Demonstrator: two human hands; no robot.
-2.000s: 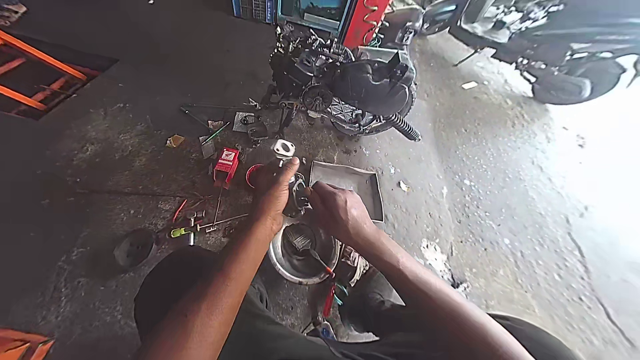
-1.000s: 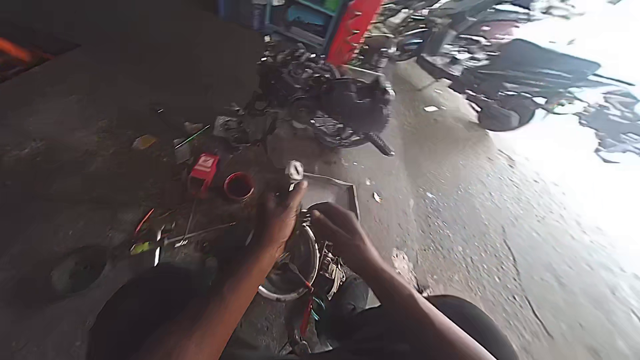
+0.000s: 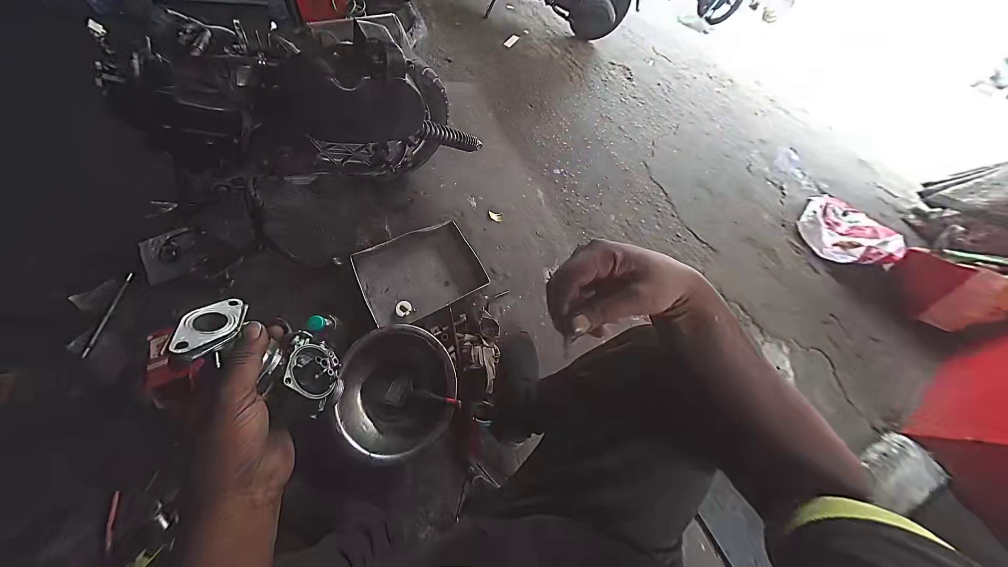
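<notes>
My left hand [image 3: 256, 402] grips a metal carburetor [image 3: 313, 370], its round open bowl side facing up and a flat flange with two bolt holes [image 3: 179, 335] at its far left end. Right of it, a round metal bowl [image 3: 358, 425] on the floor holds a brush with a red handle tip. My right hand [image 3: 614, 287] hangs over my right knee with its fingers curled; blur hides whether something small is between thumb and fingertips. A rectangular metal tray [image 3: 421, 264] with a small pale round part [image 3: 404, 308] in it lies beyond the bowl.
A partly dismantled motorcycle engine and rear wheel [image 3: 315, 94] stand at upper left. A red box-like object [image 3: 165, 374] is behind my left hand, with a screwdriver-like rod [image 3: 108, 315] farther left. Small metal parts [image 3: 476, 350] lie beside the bowl. Red panels [image 3: 961, 394] and a pink-white plastic bag [image 3: 850, 230] are at right.
My right hand has moved away from the carburetor, to the right over my knee. My left hand still holds the carburetor. The view has swung to the right.
</notes>
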